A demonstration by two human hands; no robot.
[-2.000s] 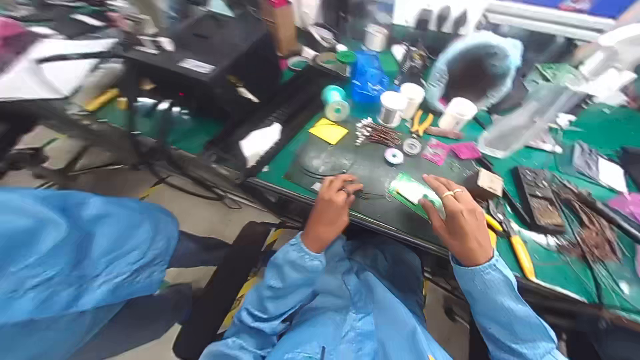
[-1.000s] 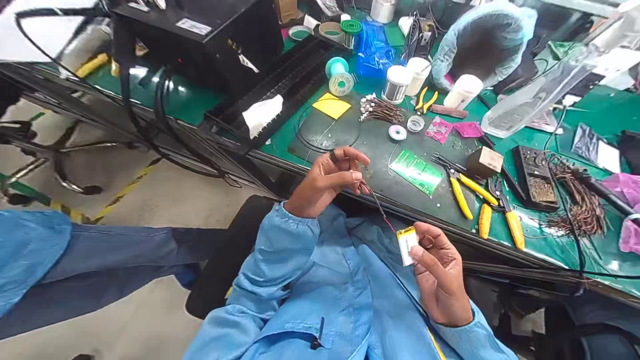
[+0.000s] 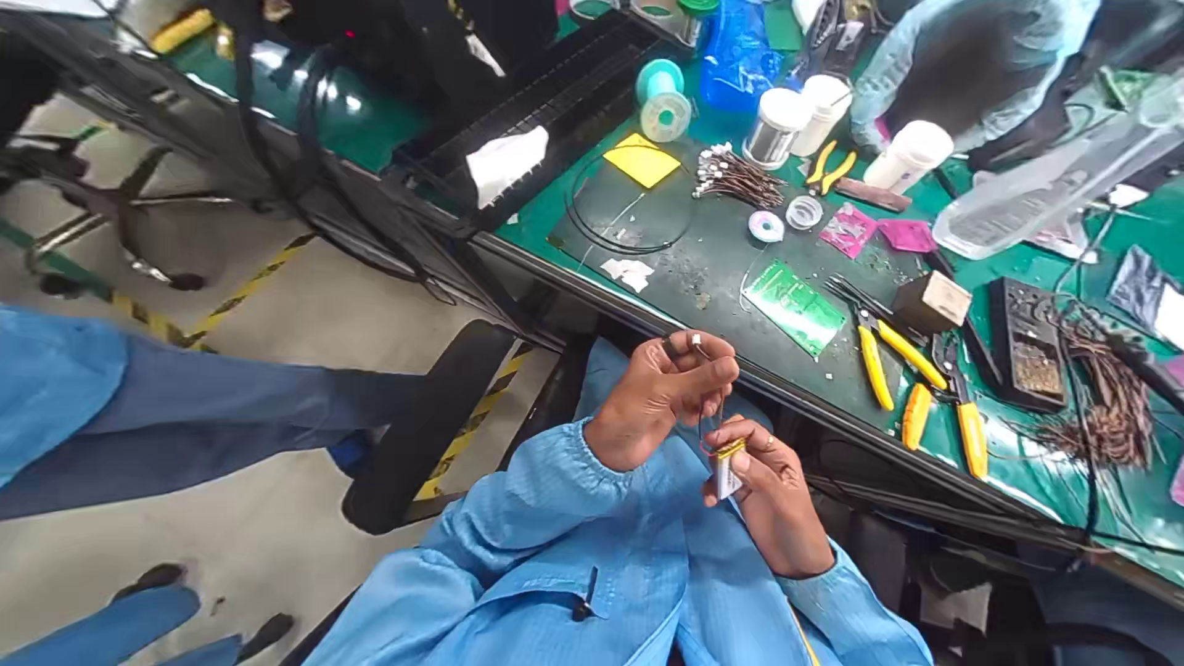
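My right hand (image 3: 768, 495) grips a small flat battery cell (image 3: 729, 470) with yellow tape along its top edge, over my lap. Thin wires (image 3: 708, 425) rise from the cell to my left hand (image 3: 661, 398), whose fingers pinch them; a small white connector (image 3: 696, 341) shows at those fingertips. Past the table edge lies a shiny green sheet (image 3: 795, 307) on a dark work mat (image 3: 689, 268). Yellow-handled pliers (image 3: 893, 356) and a second yellow-handled tool (image 3: 945, 412) rest to its right. Wires with white connectors (image 3: 737, 176) lie bundled farther back.
Solder spools (image 3: 663, 100), white-lidded containers (image 3: 780, 128) and a yellow sheet (image 3: 642, 160) stand or lie at the back. At the right are a wooden block (image 3: 932, 302), a black tray (image 3: 1027, 344) and a wire heap (image 3: 1105, 398). Another person's legs (image 3: 231, 398) are at left; a capped person sits opposite.
Two seconds ago both hands were at the table, the right over the green sheet. One second ago they held the cell and its wires over my lap; now the hands are closer together.
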